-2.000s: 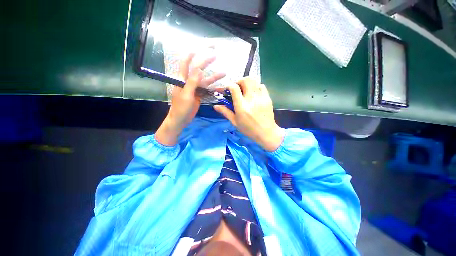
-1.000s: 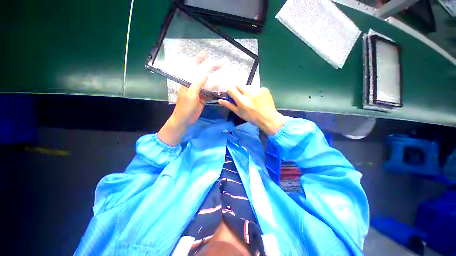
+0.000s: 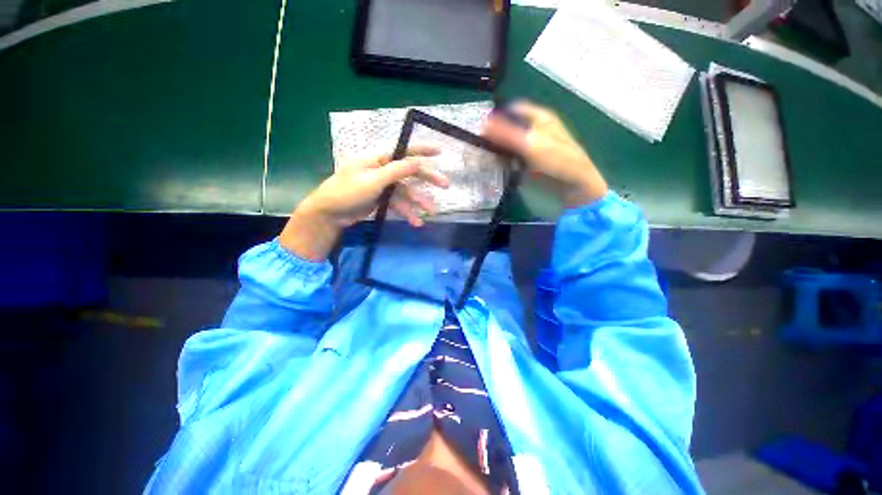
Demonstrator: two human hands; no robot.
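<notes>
A black-framed clear touch panel [image 3: 441, 253] is tilted over the bench's near edge and my lap. My left hand [image 3: 363, 193] grips its left side, with fingers showing at the glass. My right hand [image 3: 546, 150] is blurred at the panel's upper right corner, with a small dark tool [image 3: 511, 114] at its fingers; whether it also touches the frame is unclear. A silvery bubble sheet [image 3: 363, 135] lies on the green bench beneath and behind the panel.
A stack of black-edged panels [image 3: 430, 72] stands behind the sheet. Loose white sheets [image 3: 614, 68] lie right of it. Another stack of panels with whitish sheets [image 3: 754, 140] is at the right. A blue stool [image 3: 830, 307] stands on the floor at right.
The panel has swung round and come towards me, off the bench's near edge. My right hand has moved up and right from the panel's near edge. My left hand has shifted slightly left.
</notes>
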